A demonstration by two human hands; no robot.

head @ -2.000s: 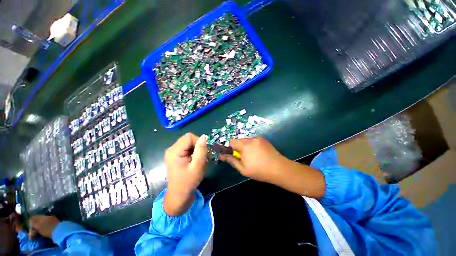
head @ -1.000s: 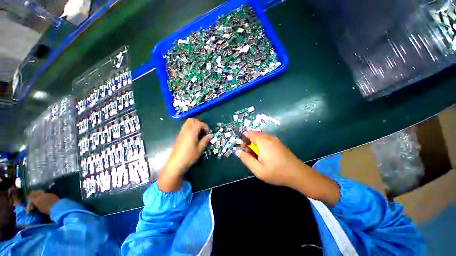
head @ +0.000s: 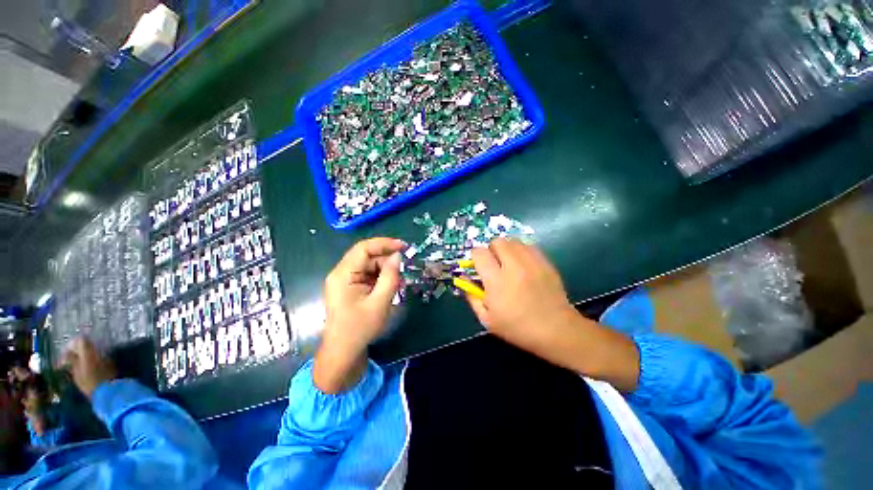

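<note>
My right hand (head: 522, 292) holds cutters with yellow handles (head: 467, 285); their dark jaws point left over the loose pile of small circuit boards (head: 455, 230) on the dark green mat. My left hand (head: 362, 292) is just left of the jaws, thumb and forefinger nearly together, with a small pale piece at the fingertips. The piece is too small to make out well. The blue parts tray (head: 440, 182), heaped with small green, white and silver boards, lies behind the pile.
Clear blister trays with rows of white and silver parts (head: 222, 299) lie at left. A stacked blister tray (head: 737, 124) with boards on top is at right. Another person's hand (head: 88, 366) and blue sleeve show at lower left. An open cardboard box (head: 825, 278) holds clear plastic below the bench.
My left hand has risen from the pile with its fingertips closer together. The yellow handles show more clearly, spread apart. The other person's hand has moved up toward the blister trays.
</note>
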